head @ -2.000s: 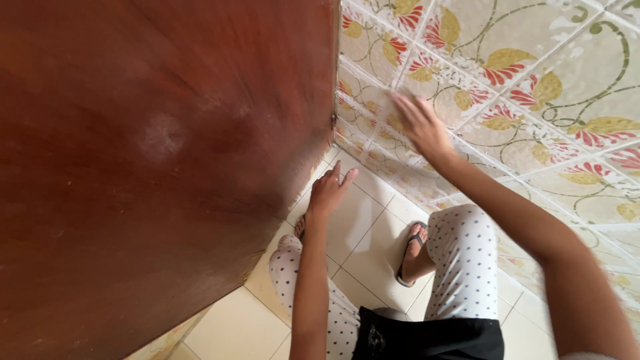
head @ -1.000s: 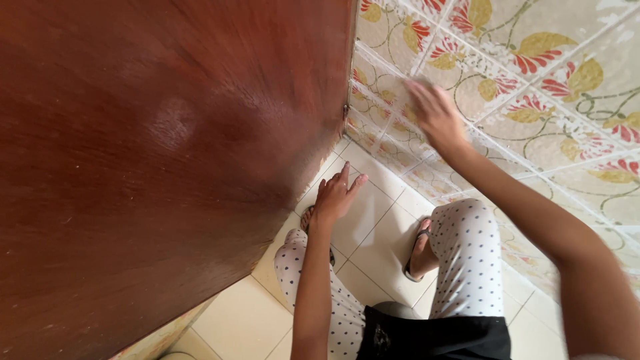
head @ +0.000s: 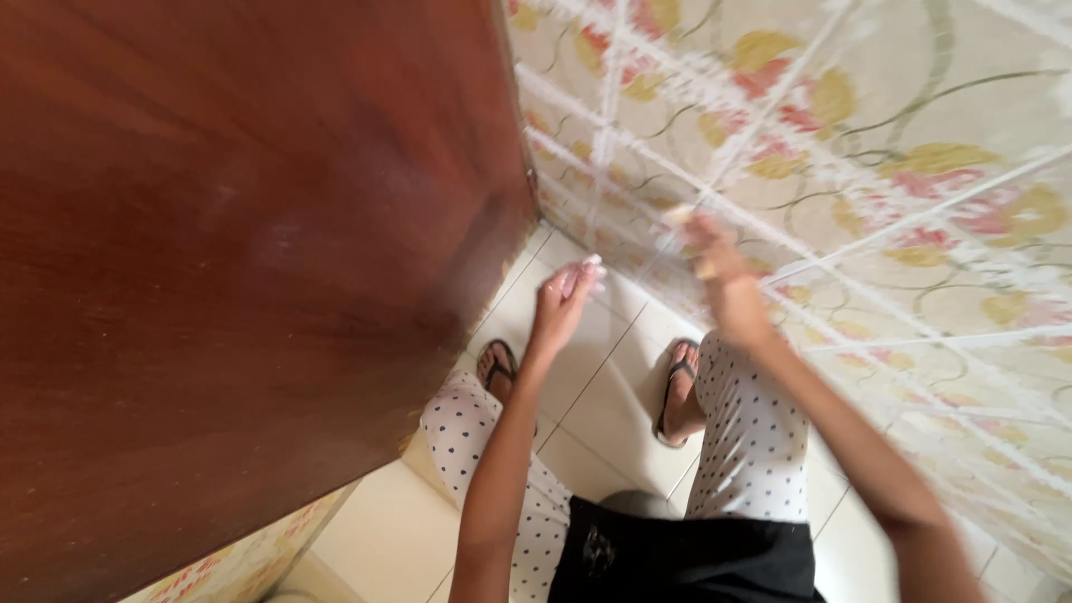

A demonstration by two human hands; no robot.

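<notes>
My left hand (head: 569,289) is raised over the floor tiles with its fingers curled in and pale, wet-looking fingertips; whether anything small lies in it I cannot tell. Blurred by motion, my right hand (head: 718,264) is in front of the floral wall tiles (head: 837,142), its fingers partly bent; something pale and yellowish shows at its fingertips, too blurred to name. White smears and white joint lines run across the wall tiles. Whether the right fingers touch the wall is unclear.
A reddish-brown wooden door or panel (head: 251,251) fills the left side. Cream floor tiles (head: 586,368) lie below, with my feet in flip-flops (head: 677,389) on them. A grey rounded thing (head: 641,504) shows between my legs.
My left hand, earlier with its fingers spread and pointing, is now curled. My right hand has come lower, away from its earlier place flat near the wall tiles.
</notes>
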